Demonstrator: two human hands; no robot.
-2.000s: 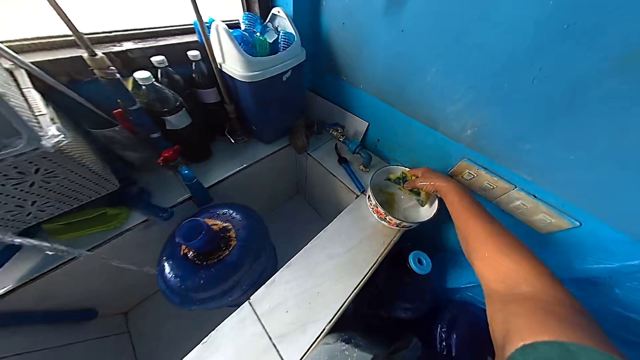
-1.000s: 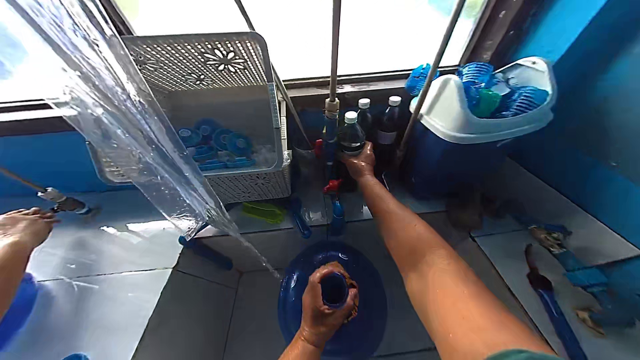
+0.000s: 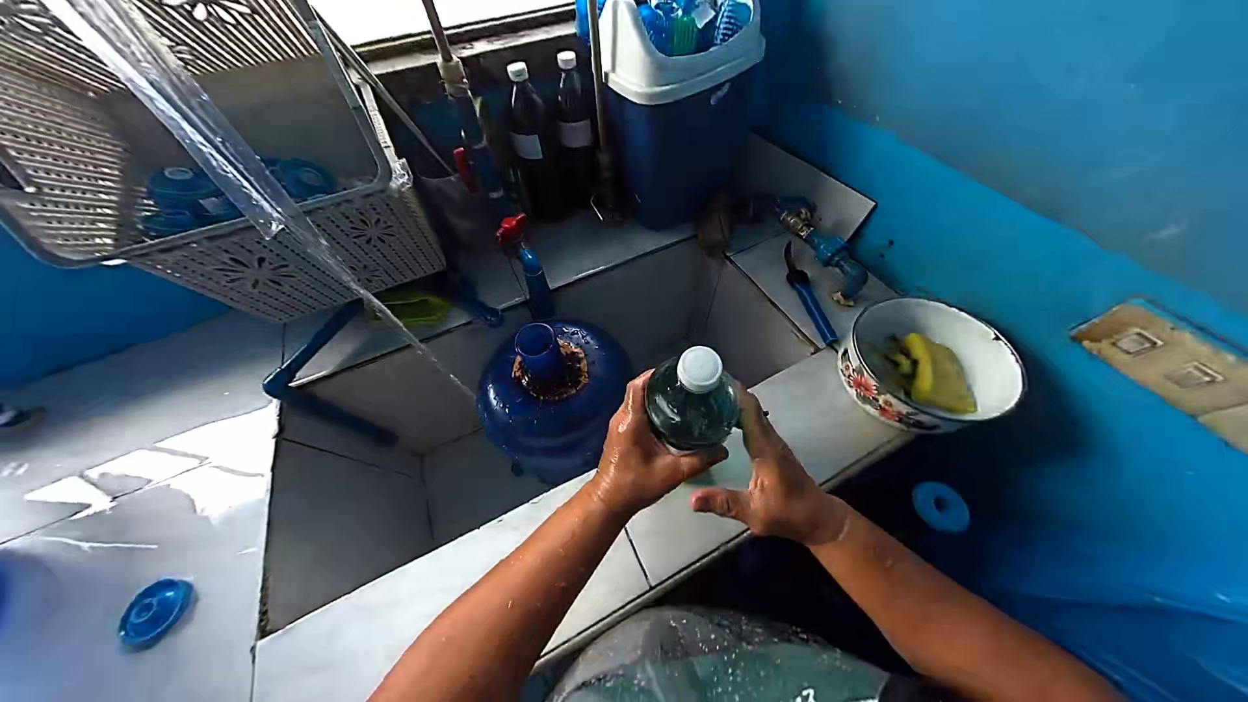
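Observation:
My left hand [image 3: 639, 448] is closed around a dark plastic bottle [image 3: 688, 409] with a white screw cap, held upright over the sink's tiled front rim. My right hand [image 3: 775, 478] touches the bottle's right side with its fingers, the thumb spread away below. Behind and left of the hands, a blue water jug [image 3: 554, 429] stands in the tiled sink, brown residue around its neck. An enamel bowl [image 3: 926, 366] with a floral pattern, holding a yellow sponge [image 3: 941, 375], rests on the right of the rim.
Water streams from the upper left toward the jug. A perforated basket [image 3: 292, 255] holds blue caps. Two dark bottles [image 3: 551, 136] stand by a blue-and-white bin [image 3: 673, 127]. A blue-handled tool [image 3: 809, 297] and a pipe valve [image 3: 829, 249] lie right. A blue cap [image 3: 156, 612] lies left.
A second ago my right hand gripped a bottle by the window and my left hand held the jug's neck. The bottle is now at the front, in my left hand. The view has swung right.

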